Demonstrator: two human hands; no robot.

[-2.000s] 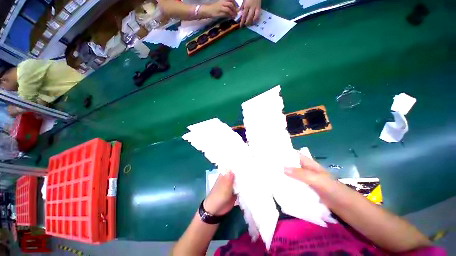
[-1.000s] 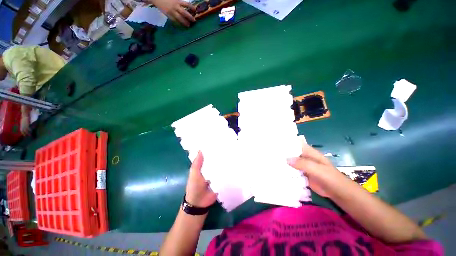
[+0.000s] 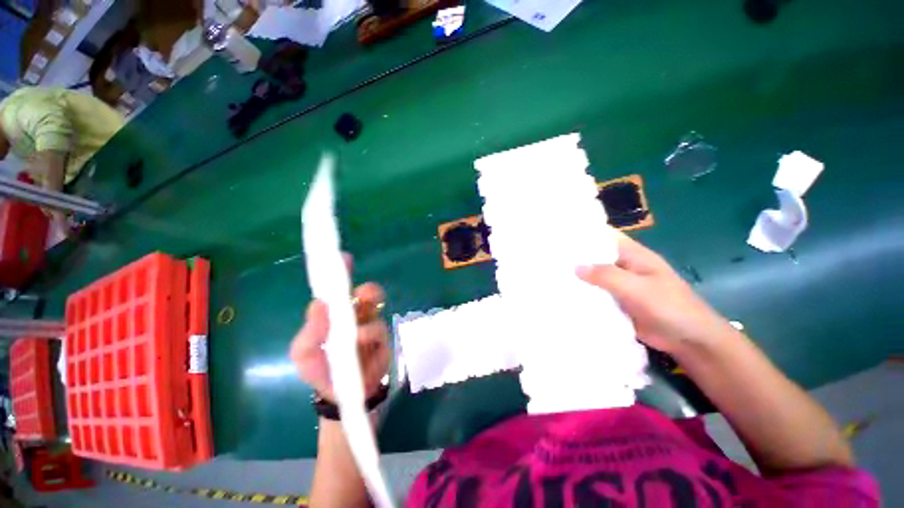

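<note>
My right hand (image 3: 649,293) holds a white stack of film sheets (image 3: 550,258) with scalloped long edges, upright in front of me. My left hand (image 3: 347,337) holds another white sheet or thin stack (image 3: 332,258), seen nearly edge-on, to the left. A further white scalloped sheet (image 3: 451,347) lies crosswise between the hands, its right end meeting the stack. The orange-brown fixture (image 3: 451,262) lies beyond the stack. Black watch units (image 3: 621,201) show at both ends of it; its middle is hidden.
Red gridded crates (image 3: 114,362) stand at the left. Curled white liner (image 3: 778,223) and clear film scrap (image 3: 691,157) lie at the right. A loose black unit (image 3: 347,126) is beyond the fixture. A person in yellow (image 3: 50,129) is at the far left.
My left hand has moved left and turned its sheet edge-on, apart from the right-hand stack. The crosswise sheet now shows. The coworker's hand at the top is out of view.
</note>
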